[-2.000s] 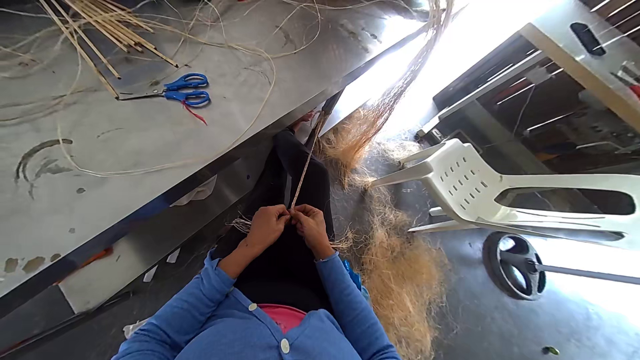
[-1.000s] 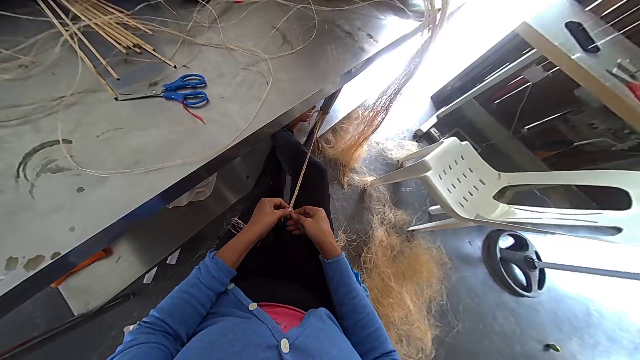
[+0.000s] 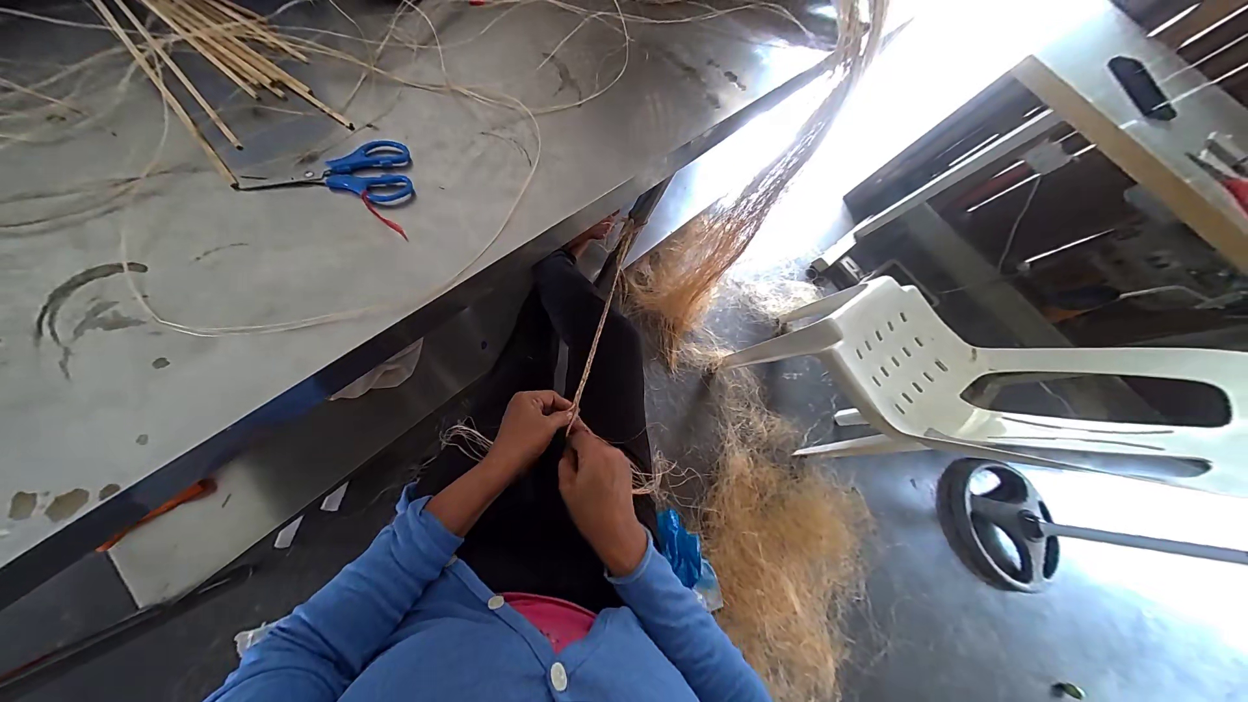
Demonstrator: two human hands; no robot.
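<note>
A narrow braided fiber cord (image 3: 596,343) runs taut from a dark upright by the table's edge down to my lap. Its lower end is pinched between the fingertips of my left hand (image 3: 532,425). Close against it, my right hand (image 3: 597,482) is curled, its fingertips at the same end of the cord. Loose pale strands (image 3: 468,439) stick out beside my left wrist, and more strands (image 3: 655,478) show past my right hand. The exact grip of the fingers on single strands is too small to tell.
The metal table (image 3: 322,263) bears blue-handled scissors (image 3: 370,174), thin wooden sticks (image 3: 229,54) and loose fibers. Long fibers (image 3: 780,185) hang off its far corner. At right are a fiber heap (image 3: 780,546) on the floor, a white plastic chair (image 3: 902,361) and a black wheel (image 3: 998,526).
Both hands remain at the lower end of the cord. My right hand was slightly apart from my left a second ago and now lies close against it.
</note>
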